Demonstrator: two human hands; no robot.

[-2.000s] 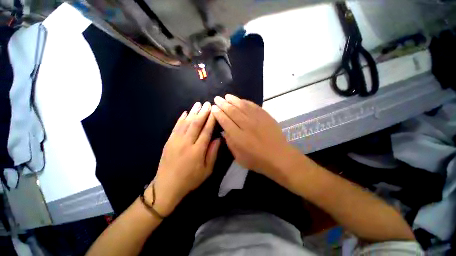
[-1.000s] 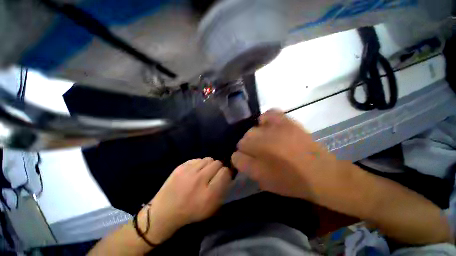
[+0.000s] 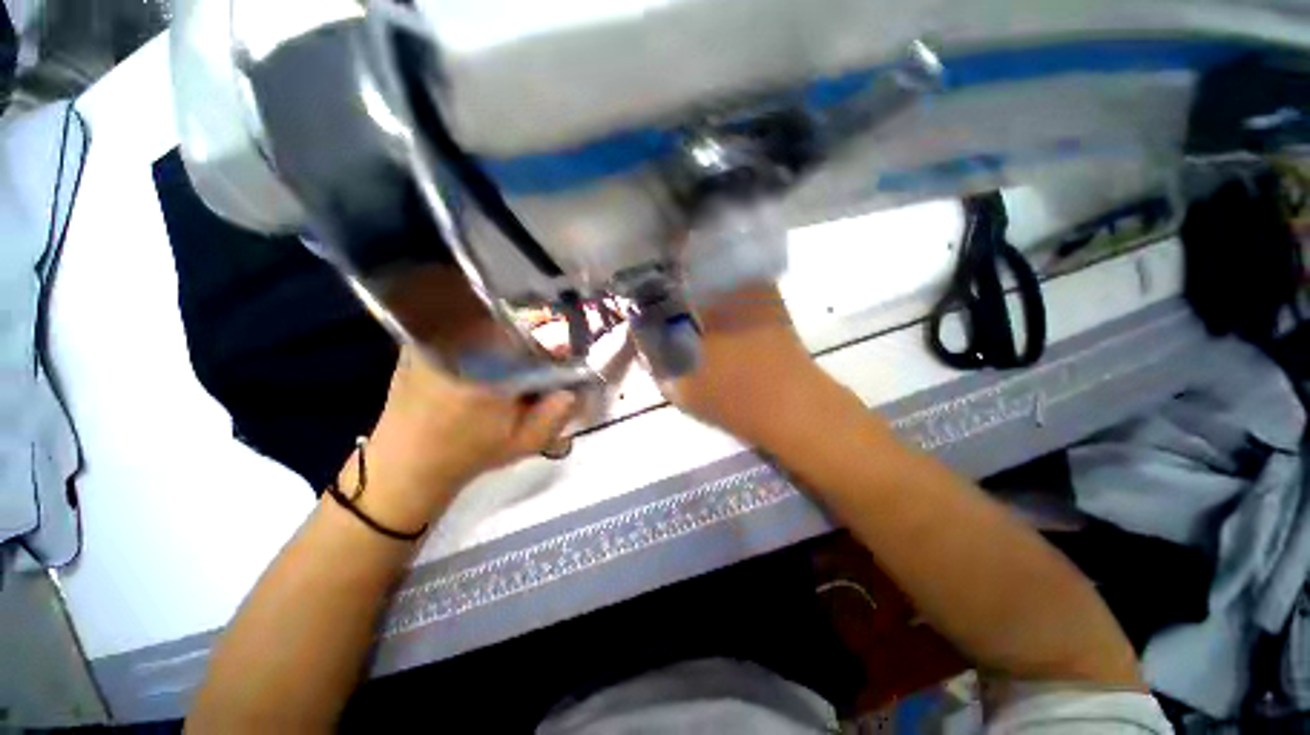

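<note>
The black fabric panel [image 3: 266, 323] lies on the table, left of the needle area, and reaches to my left hand. My left hand [image 3: 460, 424] is beside the needle area, its fingers partly hidden by the shiny face plate [image 3: 338, 129]. My right hand [image 3: 740, 359] is just right of the presser foot [image 3: 582, 323], its fingertips hidden by the sewing machine head [image 3: 604, 86]. Whether either hand grips cloth cannot be told. An orange-red glow shows at the foot.
Black-handled scissors [image 3: 988, 305] lie on the table to the right. A printed ruler [image 3: 604, 534] runs along the front edge. Light grey cut pieces [image 3: 32, 345] lie at the far left. A loose grey heap [image 3: 1207, 488] is at the lower right.
The black panel has moved left and off the table's front edge, baring the ruler. Both hands have moved up to the needle area. The view of the machine head has shifted.
</note>
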